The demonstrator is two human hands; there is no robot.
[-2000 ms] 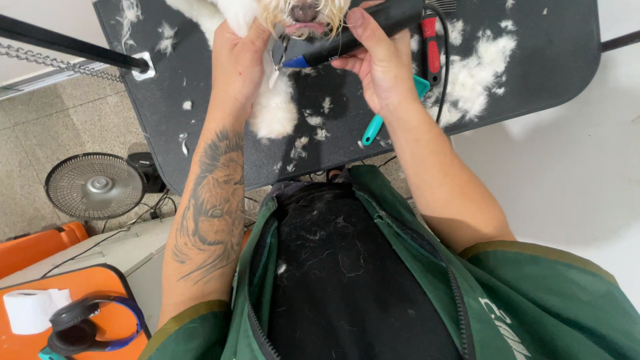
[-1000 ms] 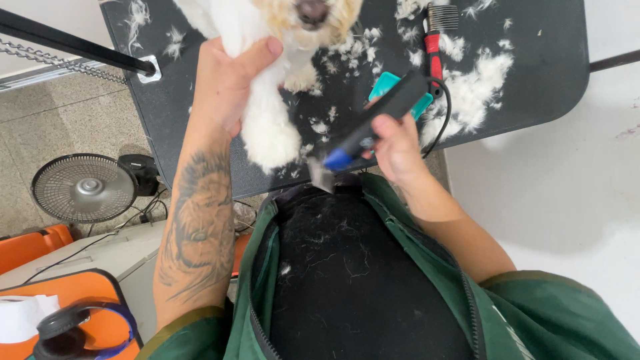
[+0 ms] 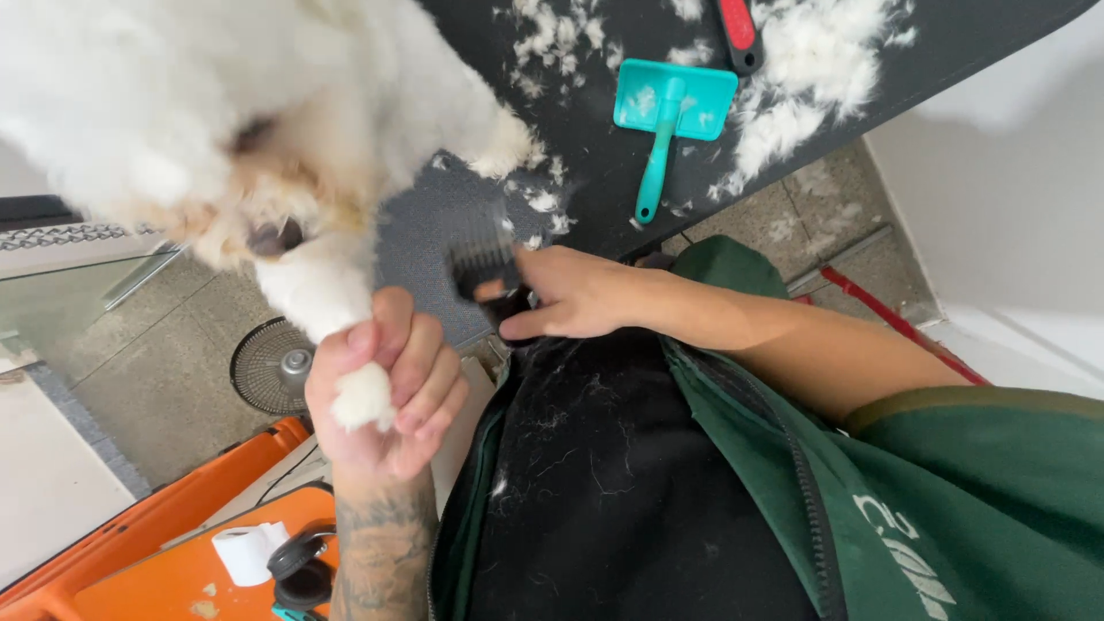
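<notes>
My left hand [image 3: 388,388] is closed around a front leg of a white curly-coated dog [image 3: 345,95], and the paw [image 3: 362,397] sticks out of the fist. The dog's face, with its nose pointing down, is just above that hand. My right hand [image 3: 573,293] holds a dark grooming tool with a comb-like end [image 3: 483,263], blurred by motion, near the table edge and to the right of the held leg. Whether it is the clipper is hard to tell. A teal slicker brush [image 3: 673,99] lies on the black grooming table [image 3: 595,172].
Clumps of cut white fur [image 3: 819,69] lie on the table beside a red and black handle [image 3: 738,34]. A fan [image 3: 272,366] stands on the floor at left. An orange surface [image 3: 138,578] holds a paper roll [image 3: 250,552] and headphones [image 3: 302,565]. A chain [image 3: 69,235] hangs at left.
The left hand has shifted from higher on a leg to around a leg near the paw. The right hand has moved with its tool toward the left hand. The view has shifted strongly.
</notes>
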